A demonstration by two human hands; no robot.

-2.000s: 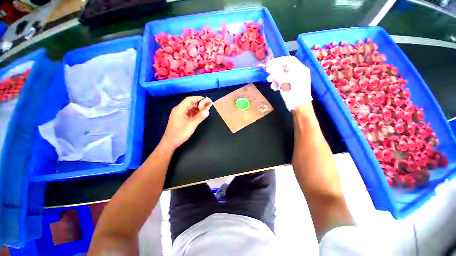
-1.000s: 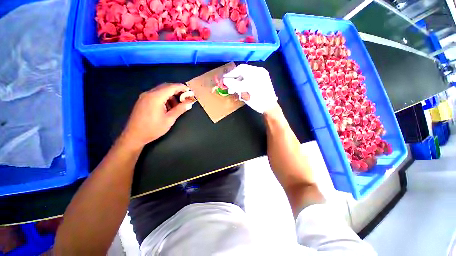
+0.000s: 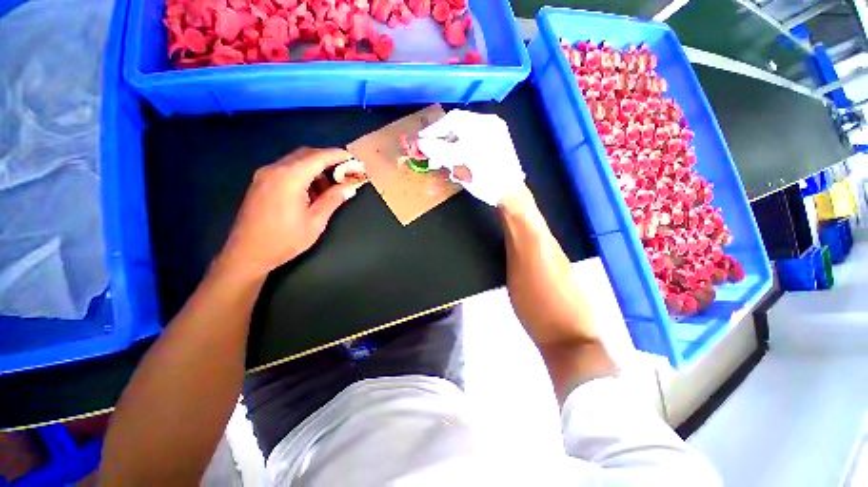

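Observation:
My bare left hand point(image 3: 290, 204) pinches a small cream piece point(image 3: 350, 171) between thumb and fingers at the left corner of the tan board point(image 3: 407, 202). My gloved right hand point(image 3: 476, 157) holds a red part point(image 3: 413, 146) by its fingertips at the green disc point(image 3: 418, 165) on the board. The glove and red part cover much of the disc. Whether the red part touches it is hard to tell. Loose red parts point(image 3: 276, 30) are heaped in the blue tray ahead.
A long blue tray point(image 3: 609, 236) on the right holds rows of red and pale pieces point(image 3: 657, 176). A blue tray point(image 3: 135, 238) on the left holds a crumpled white sheet point(image 3: 52, 162). The dark bench's front edge point(image 3: 381, 335) runs before my lap.
The view has turned right. My right hand has moved from beside the front tray down to the green disc, now with a red part. My left hand still pinches the cream piece.

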